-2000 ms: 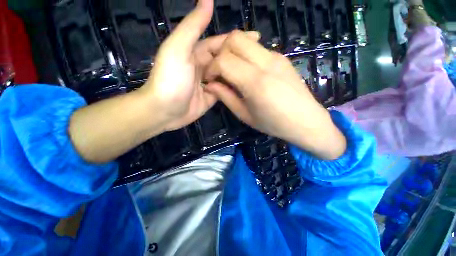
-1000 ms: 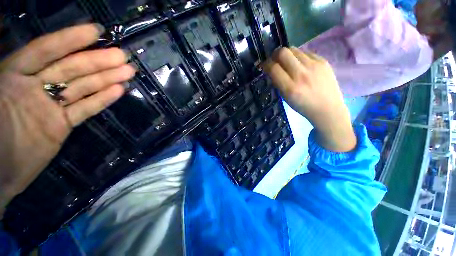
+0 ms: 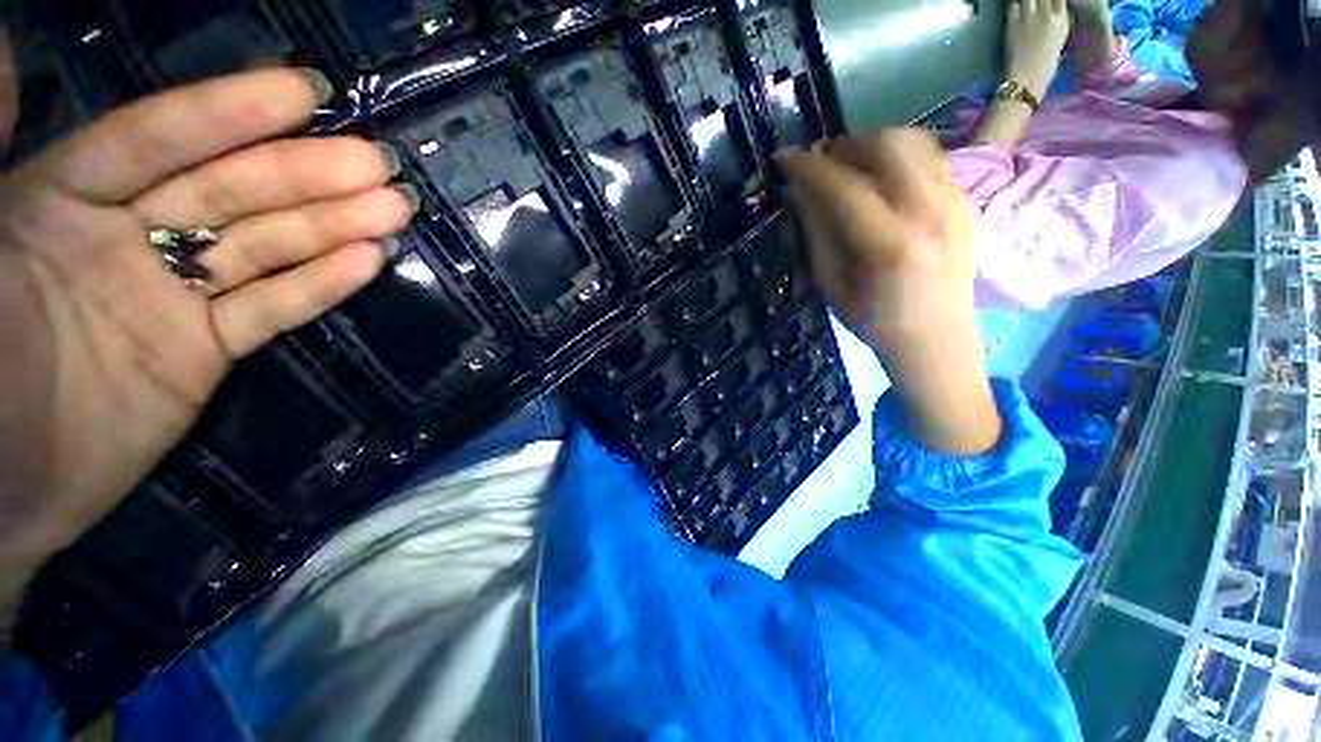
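My left hand (image 3: 160, 276) is palm up at the left with fingers extended. It bears a few small silvery and dark components (image 3: 184, 252) in the palm. My right hand (image 3: 891, 232) is blurred, its fingertips at the right part of the glossy black blister tray (image 3: 543, 341). Whether it pinches anything is hidden by blur. Black phone housings (image 3: 620, 167) lie in the tray's pockets. The left hand covers part of the tray.
A second black tray (image 3: 739, 384) lies lower, near my lap. At the right are a person's pink sleeves (image 3: 1108, 181) and hands, blue objects (image 3: 1094, 363), and a green-topped line (image 3: 1195, 435). A green surface (image 3: 906, 58) lies beyond the tray.
Since the oldest frame my hands have parted, the left to the left and the right to the tray. Over the last second, the right hand stays near the same pocket; the neighbour's hands come into view.
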